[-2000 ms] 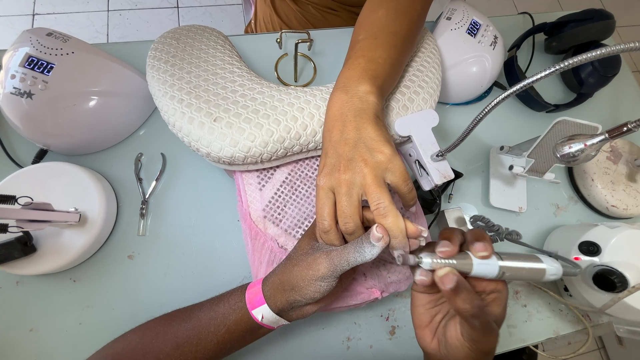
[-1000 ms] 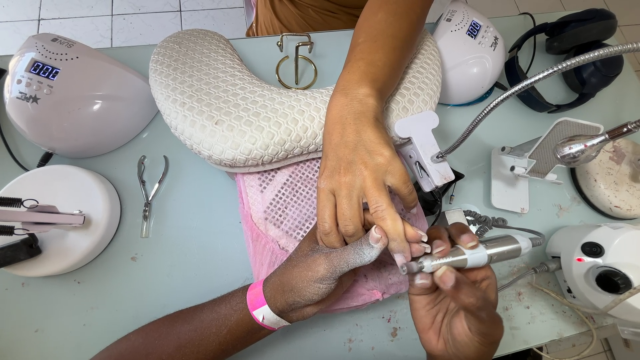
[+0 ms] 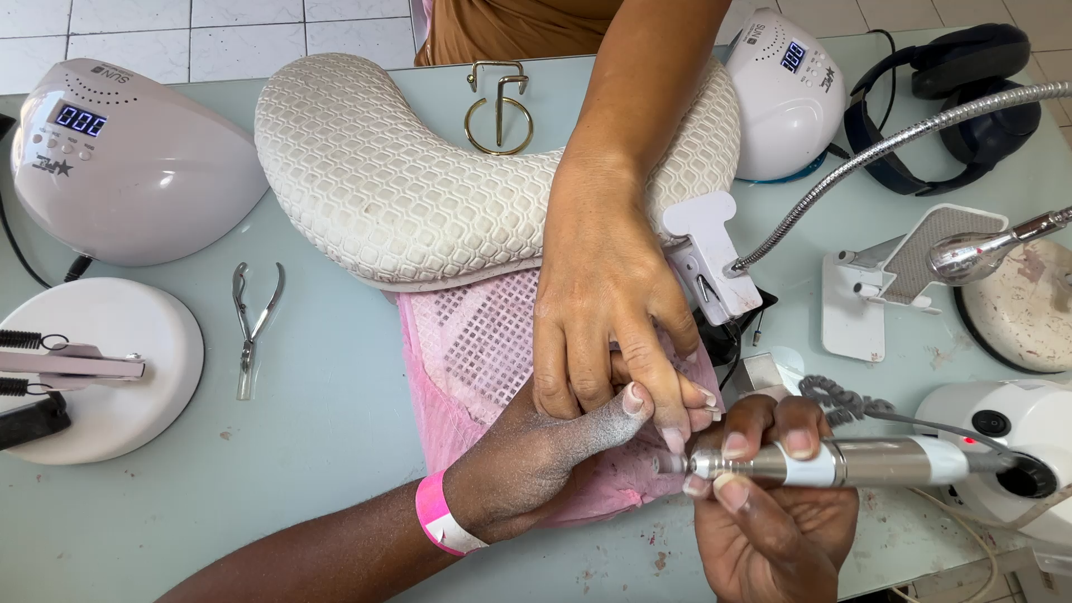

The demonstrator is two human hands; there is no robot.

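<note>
My left hand (image 3: 536, 456), dusted with pale powder and wearing a pink and white wristband (image 3: 442, 512), grips the fingers of another person's hand (image 3: 607, 276) from below. In my right hand (image 3: 775, 511) is an electric nail drill handpiece (image 3: 863, 462), held nearly level. Its bit (image 3: 668, 463) is at the tip of one of the person's fingers; whether it touches the nail is not clear. The person's forearm lies across a white textured armrest cushion (image 3: 402, 193). Beneath the hands is a pink-covered dust collector grille (image 3: 486, 343).
Two white nail lamps (image 3: 159, 180) (image 3: 783, 109) stand at the back left and back right. Cuticle nippers (image 3: 249, 335) lie at left beside a round white base (image 3: 167, 368). At right are headphones (image 3: 896, 159), a flexible metal lamp neck (image 3: 888, 155), a phone stand (image 3: 854, 310) and the drill's control unit (image 3: 963, 402).
The handpiece in my right hand has swung from a slightly raised tilt a second ago to nearly level. My left hand keeps its hold on the person's fingers.
</note>
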